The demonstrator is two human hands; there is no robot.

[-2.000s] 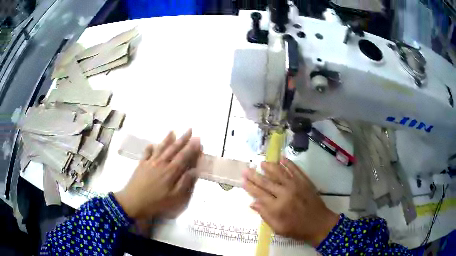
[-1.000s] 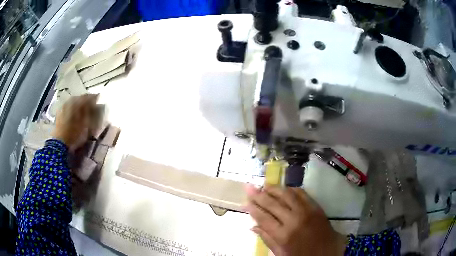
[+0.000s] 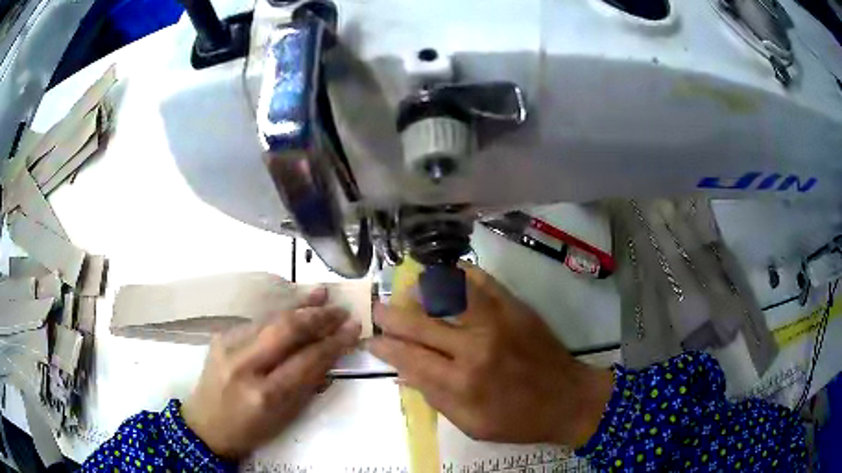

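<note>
A beige-grey fabric strip (image 3: 185,300) lies flat on the table, its right end near the needle area. A small fabric tab (image 3: 355,305) lies at that right end, between the hands. My left hand (image 3: 272,369) rests with its fingertips on the strip and tab. My right hand (image 3: 489,360) has its fingertips at the tab's right edge, over the yellow strip (image 3: 420,430), which runs toward me. The sewing machine head (image 3: 554,111) and the dark round knob (image 3: 444,288) hide the presser foot and needle.
A pile of cut pieces (image 3: 55,240) lies at the left. The snips with a red and black handle (image 3: 554,242) lie right of the needle area. A zipper bundle (image 3: 679,268) lies farther right under the machine arm. Printed ruler marks run along the front edge.
My left hand has come back from the pile to the strip's right end, and a small tab now shows there. The view has moved closer to the machine head.
</note>
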